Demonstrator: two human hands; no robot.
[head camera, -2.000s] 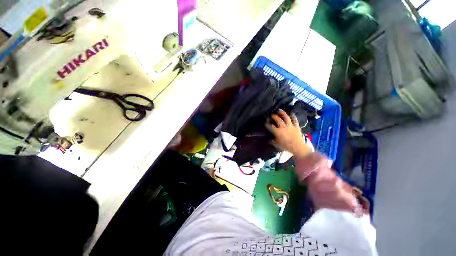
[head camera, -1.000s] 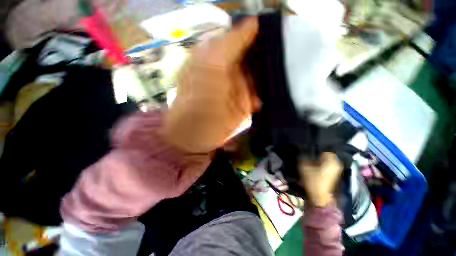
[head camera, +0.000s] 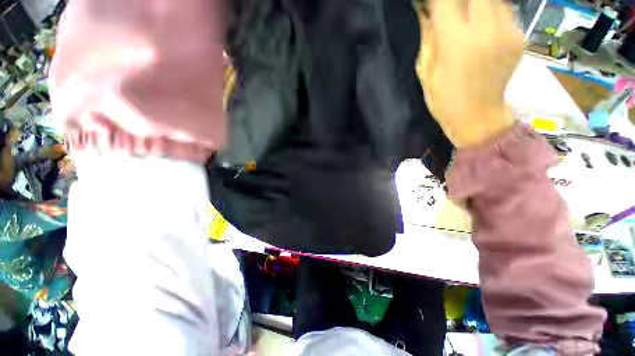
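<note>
A black garment piece (head camera: 313, 188) hangs in folds in front of me, over the front edge of the white sewing table (head camera: 432, 257). My right hand (head camera: 470, 73) is raised at its right side, back of the hand towards the camera; its fingers are cut off by the top edge, so its grip is hidden. My left arm in a pink sleeve is raised at the left; only a sliver of my left hand (head camera: 229, 80) shows beside the cloth, and its fingers are hidden.
The cream-white sewing machine (head camera: 592, 174) lies at the right, partly behind my right sleeve. A small tray of metal parts (head camera: 618, 256) is at the table's right end. Patterned fabric (head camera: 31, 243) is at the far left. Dark and coloured things show below the table edge.
The view has swung left, away from the blue crate. Both arms are now raised, and the black garment piece hangs in front of me over the table. The black-and-white cloth no longer shows.
</note>
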